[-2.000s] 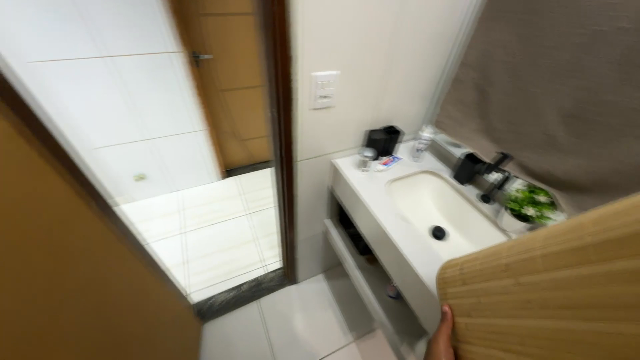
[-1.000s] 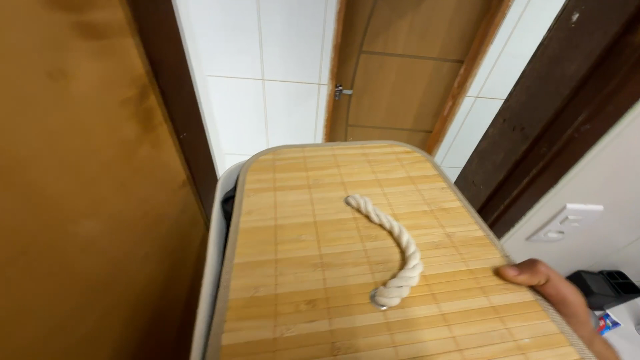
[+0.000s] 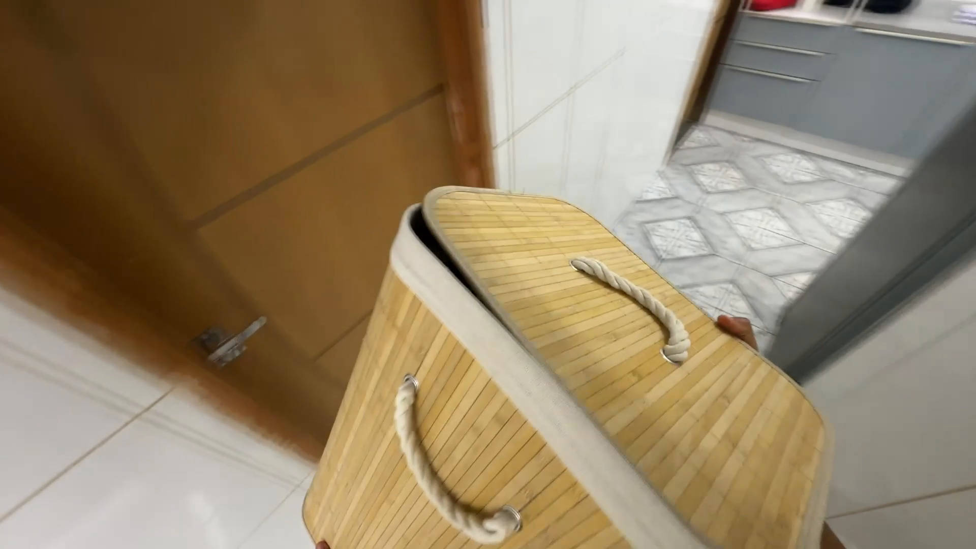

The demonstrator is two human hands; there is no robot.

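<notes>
A bamboo laundry hamper [image 3: 457, 412] with a pale fabric rim is held tilted in front of me. Its bamboo lid [image 3: 549, 305] lies over the top, with a narrow dark gap along the left edge. One rope handle [image 3: 637, 297] is fixed on the lid, another [image 3: 435, 480] on the side. My right hand [image 3: 736, 329] grips the far right edge, with only fingers and a bit near the lower right corner visible. Of my left hand [image 3: 322, 544] just a fingertip shows at the hamper's lower left; the rest is hidden.
A brown wooden door [image 3: 320, 191] with a metal handle [image 3: 229, 341] stands at left, beside a white tiled wall [image 3: 572, 91]. At right, a doorway with a grey frame [image 3: 877, 229] opens onto patterned floor tiles [image 3: 717, 221] and grey cabinets [image 3: 808, 76].
The view has swung from the bathroom sink to the doors and the cabinets. The hamper's side and its handle have come into sight, along with a left fingertip.
</notes>
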